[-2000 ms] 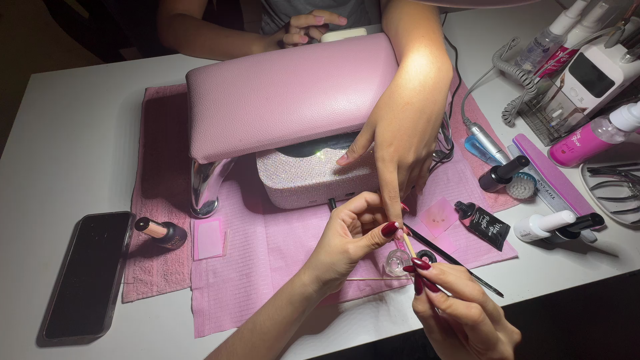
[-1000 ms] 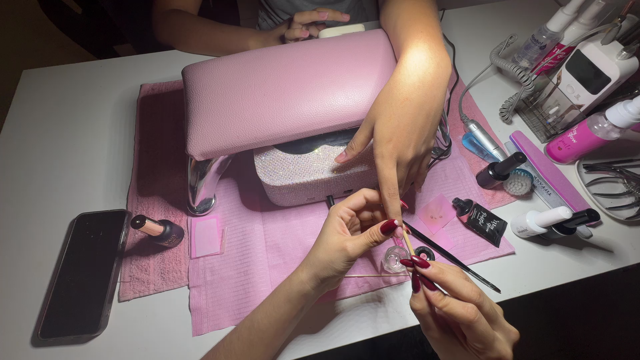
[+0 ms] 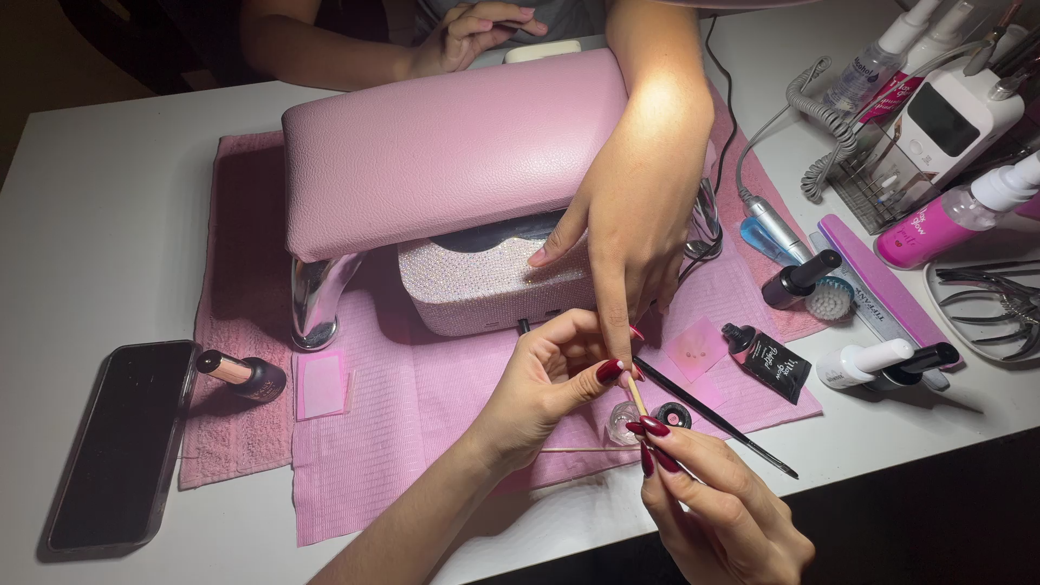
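My left hand (image 3: 540,390) grips the tip of another person's finger (image 3: 613,325) between thumb and fingers. In my right hand (image 3: 715,496) is a thin wooden stick (image 3: 636,396), its tip at that fingertip's nail. The person's hand (image 3: 638,195) hangs over a pink padded armrest (image 3: 455,146), in front of a glittery nail lamp (image 3: 487,284). Just below the fingertip are a small glass dish (image 3: 623,422) and a small black cap (image 3: 673,415). A black-handled brush (image 3: 715,414) lies beside them, and a black tube (image 3: 766,363) lies to the right.
A phone (image 3: 122,443) and a dark polish bottle (image 3: 244,375) are on the left. On the right are a nail drill handpiece (image 3: 776,231), nail files (image 3: 886,284), polish bottles (image 3: 865,361), a pink spray bottle (image 3: 934,219) and a tray of metal tools (image 3: 987,313). The person's other hand (image 3: 479,32) rests behind the armrest.
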